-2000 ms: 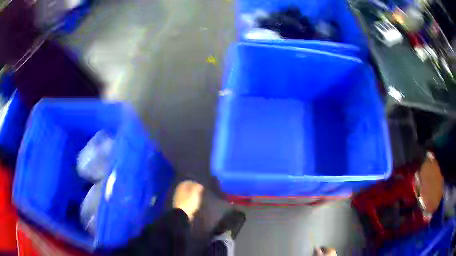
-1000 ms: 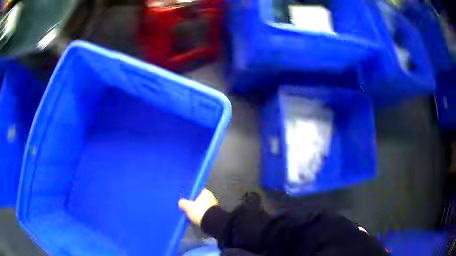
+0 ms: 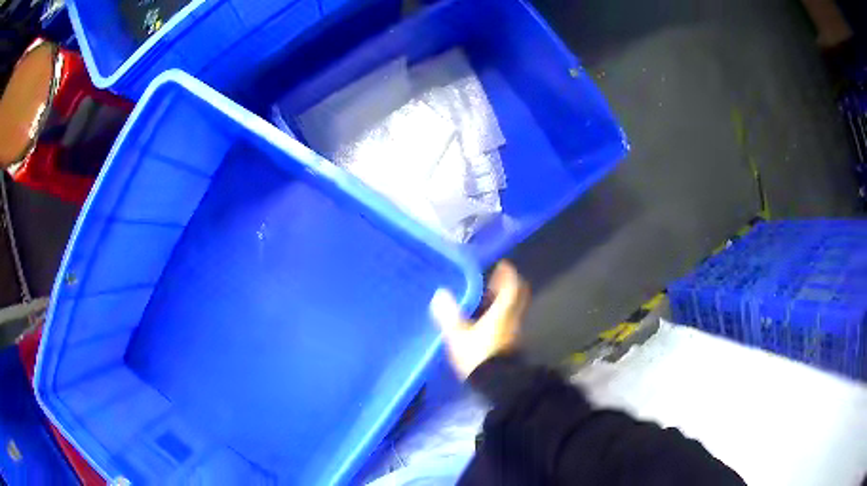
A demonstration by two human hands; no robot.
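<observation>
A large empty blue plastic crate (image 3: 266,275) is tilted in front of me and fills the left and middle of the view. My right hand (image 3: 483,323), bare with a dark sleeve, is at its right corner. The thumb lies over the rim and the fingers are outside it; the hand is somewhat blurred. My left hand is not in view. Behind the held crate, a second blue crate (image 3: 561,123) holds whitish bubble bags (image 3: 418,138), partly covered by the held crate's rim.
Another blue crate (image 3: 105,47) is at the top left, beside a red stool with a round brown seat (image 3: 27,104). A blue slatted crate (image 3: 780,285) and a white sheet-like surface (image 3: 741,408) are at the right. Yellow tape lines (image 3: 751,157) mark the grey floor.
The view has swung to the right. The held crate remains at the left, and my right hand is now at its corner instead of along its side. The crate with bubble bags appears closer.
</observation>
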